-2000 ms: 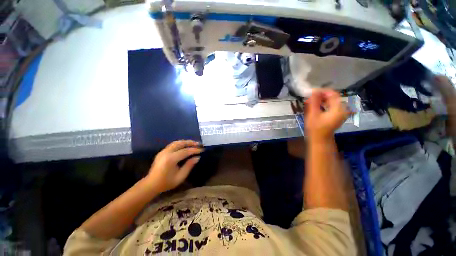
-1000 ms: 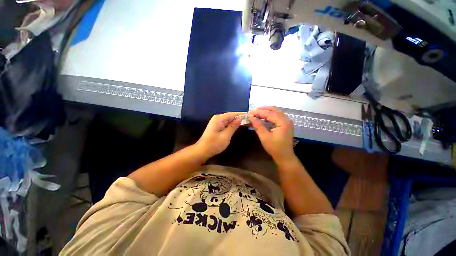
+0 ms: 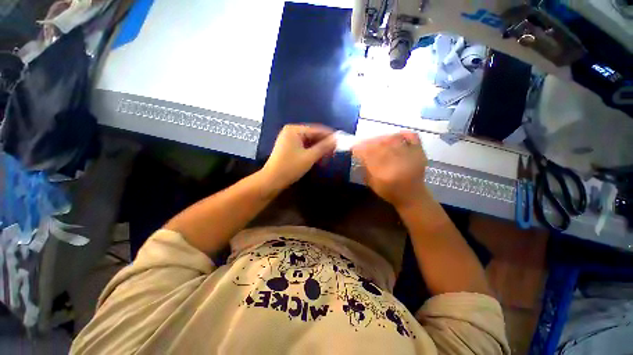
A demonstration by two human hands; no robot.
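Note:
A dark navy fabric panel (image 3: 305,76) lies flat on the white table, its right edge beside the brightly lit needle area and its near end hanging over the front edge. My left hand (image 3: 298,154) pinches a small white piece (image 3: 343,141) between thumb and fingers above the panel's right edge. My right hand (image 3: 394,165) is just right of it, blurred, its fingertips close to the white piece; whether they hold it is unclear. The sewing machine head (image 3: 399,48) stands behind, above the lit area.
Black-handled shears (image 3: 559,191) and slim blue snips (image 3: 523,194) lie on the right. A black phone (image 3: 501,97) and pale fabric scraps (image 3: 454,76) lie behind. Dark cloth (image 3: 52,104) and light blue scraps (image 3: 31,201) hang at left. A blue crate (image 3: 555,312) stands lower right.
My right hand came from the tools at right to meet my left hand. Both hands then rose slightly, and the white piece now shows more. The camera view has shifted.

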